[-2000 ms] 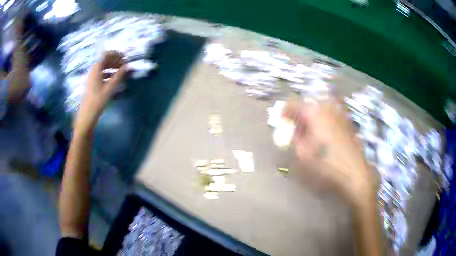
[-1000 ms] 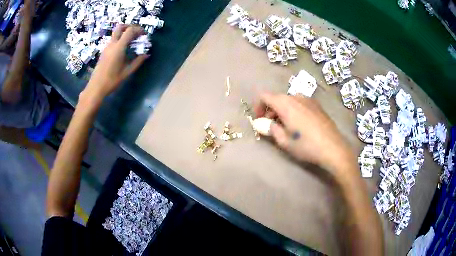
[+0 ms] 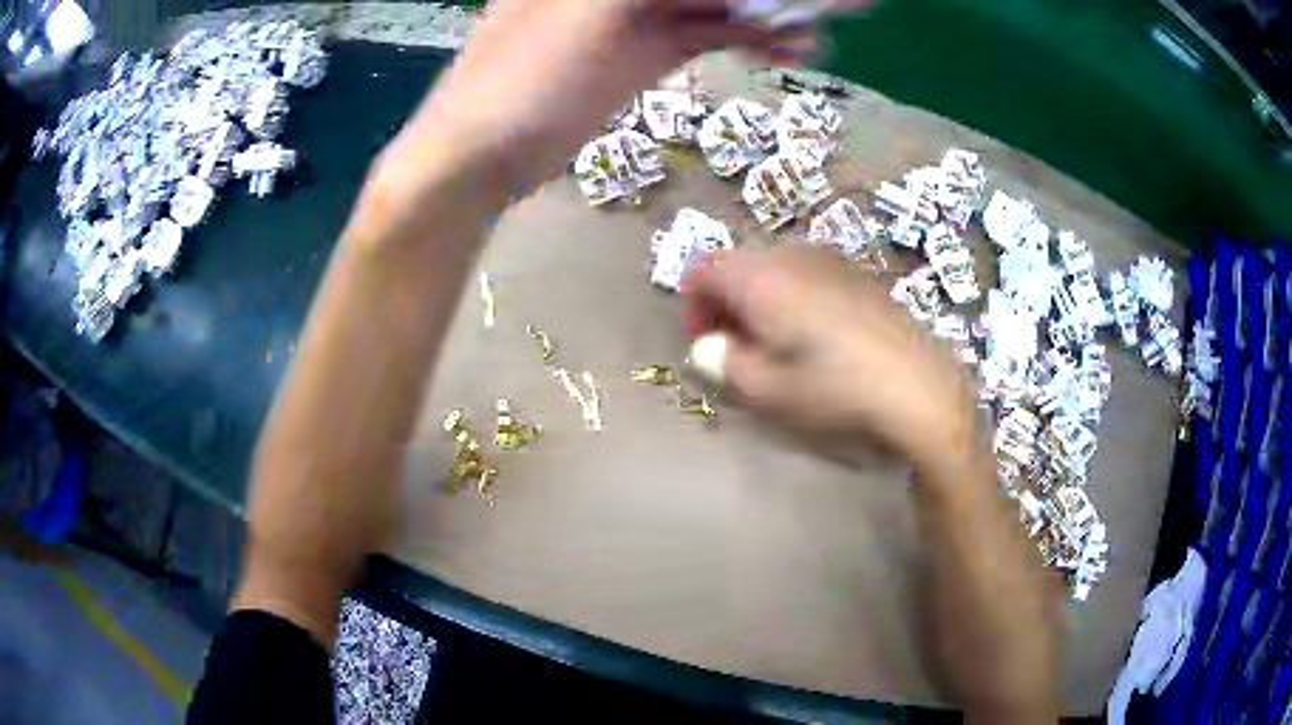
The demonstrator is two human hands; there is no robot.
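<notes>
My left hand (image 3: 624, 64) is stretched to the top edge, blurred; a whitish piece (image 3: 777, 12) shows at its fingertips, cut off by the edge. My right hand (image 3: 808, 333) is over the middle of the tan board, fingers bent, with a pale cream cover (image 3: 707, 357) on a fingertip; whether it grips anything is hidden. A white housing (image 3: 690, 249) lies just beyond its fingers. Small brass contacts (image 3: 471, 460) lie in a loose heap left of it, with other brass pieces (image 3: 655, 375) near its fingertips. Thin pale strips (image 3: 578, 397) lie between them.
White inserts with brass (image 3: 619, 167) line the board's far side; more cluster at right (image 3: 1041, 361). A housing pile (image 3: 170, 142) lies on the dark bench at left. The green belt (image 3: 992, 106) runs beyond. Blue ridged trays (image 3: 1240, 482) stand right; a parts bin (image 3: 380, 666) is below.
My left hand has moved from the housing pile up and right to the top edge. The view has shifted. Pale strips now lie beside the brass, left of my right hand.
</notes>
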